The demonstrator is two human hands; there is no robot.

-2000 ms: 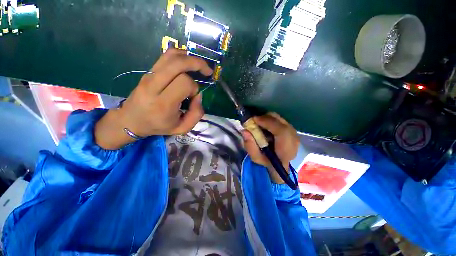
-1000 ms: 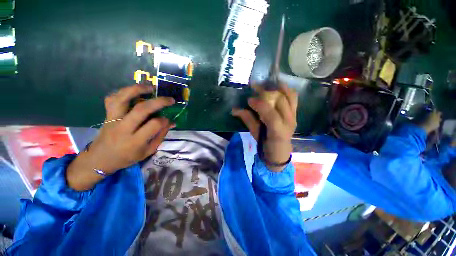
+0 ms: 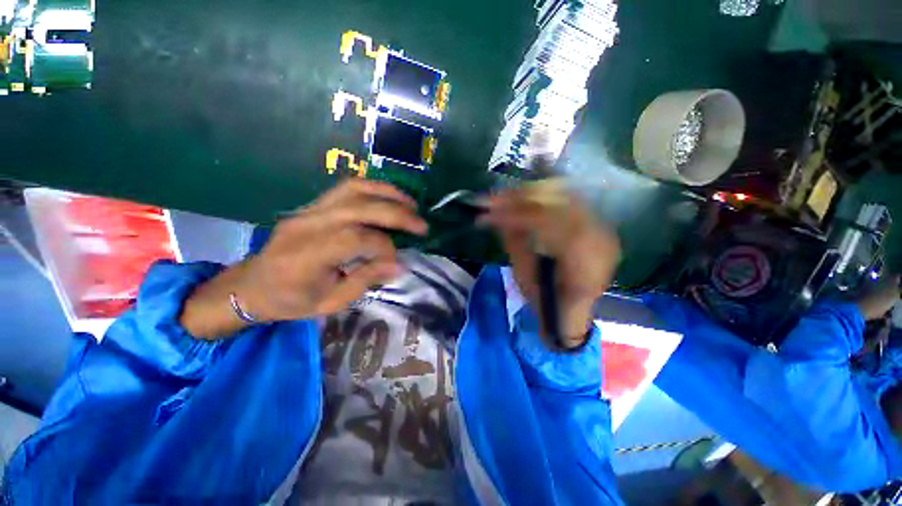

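Note:
Two LCD modules, an upper (image 3: 410, 83) and a lower (image 3: 400, 139), lie one below the other on green boards, with yellow flex cables (image 3: 348, 107) at their left. A bare green circuit board (image 3: 399, 178) shows below them, partly behind my left hand (image 3: 321, 249). My left fingers are curled near it; whether they hold solder wire is unclear. My blurred right hand (image 3: 564, 242) holds the soldering iron (image 3: 550, 296), its tip not clear. A thin, pale-edged dark piece (image 3: 458, 201), apparently an LCD module, is at my right fingertips.
The stack of LCD modules (image 3: 556, 84) stands right of the work. Beyond it are the tip-cleaning cup (image 3: 648, 138) and a dark fan (image 3: 742, 271). More boards (image 3: 61, 69) lie at far left. Another person's blue sleeve (image 3: 791, 405) is at right. Red-and-white sheets (image 3: 119, 247) line the front edge.
The view has shifted. My right hand has moved from beside the module stack towards my left hand, with a thin piece now at its fingertips. The iron no longer points upward clearly.

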